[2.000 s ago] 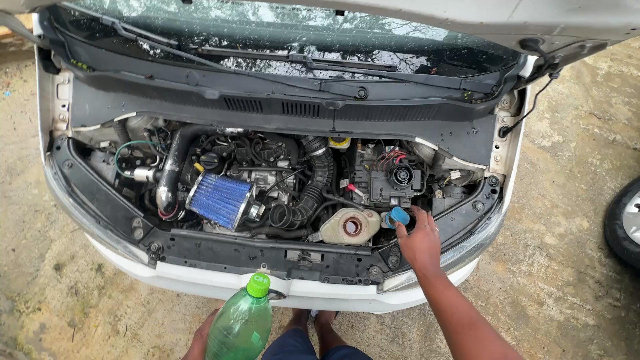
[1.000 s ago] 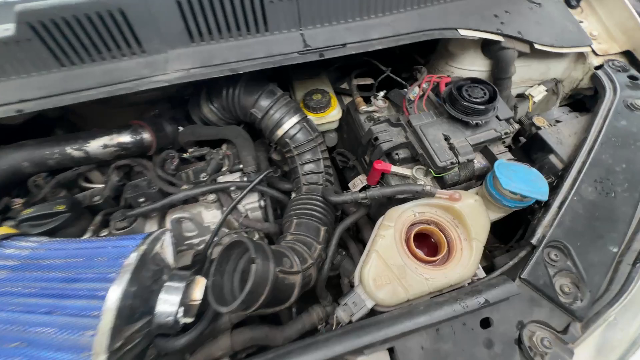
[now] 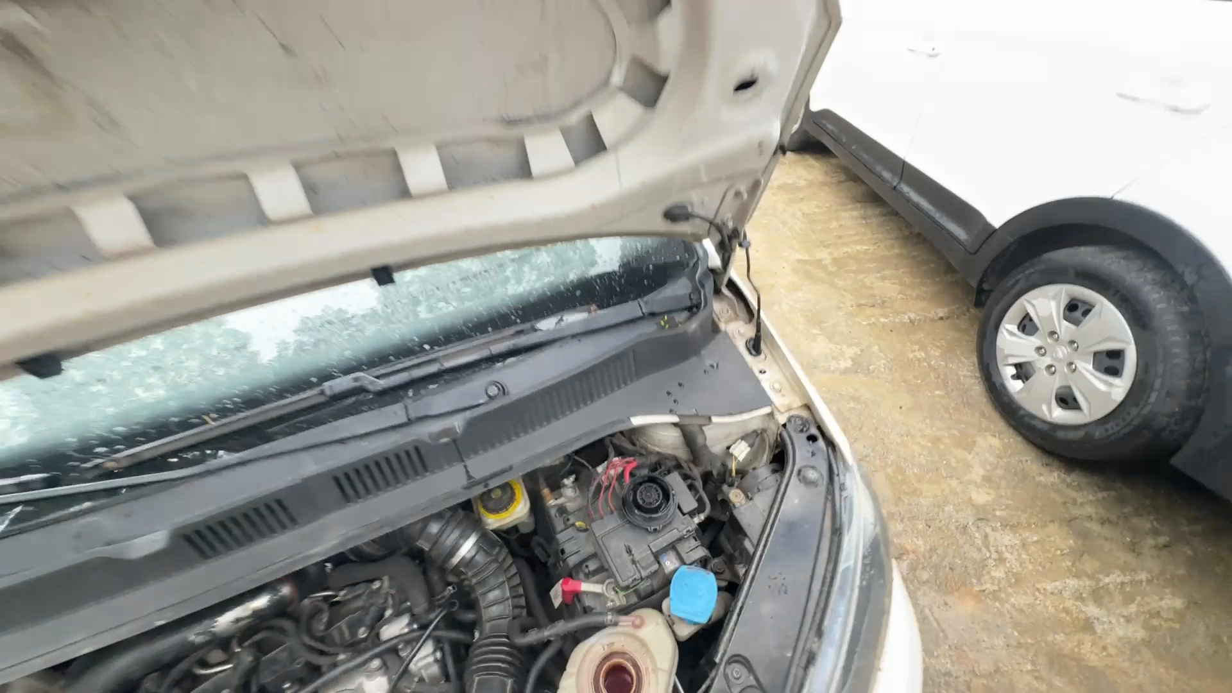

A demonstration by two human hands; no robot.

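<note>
Neither my left hand nor my right hand shows in the head view now. At the bottom, the coolant expansion tank (image 3: 630,645) is partly cut off by the frame; its round filler neck (image 3: 616,677) is uncapped. Beside it stands a blue washer-fluid cap (image 3: 693,594), seated on its neck. A round black screw cap (image 3: 648,501) lies on top of the battery cover (image 3: 626,549). To the left are the brake-fluid reservoir (image 3: 502,504) with its yellow-marked cap and a ribbed black air intake hose (image 3: 472,553).
The raised hood (image 3: 385,115) spans the upper left, above the wet windshield (image 3: 318,327) and black cowl panel (image 3: 366,472). A white car (image 3: 1039,87) with a silver-covered wheel (image 3: 1065,354) stands at the right on rough ground (image 3: 866,318).
Two seconds ago my right hand was at the blue cap and a green plastic bottle was by my left hand; both hands and the bottle are out of view now. The view has swung up and right.
</note>
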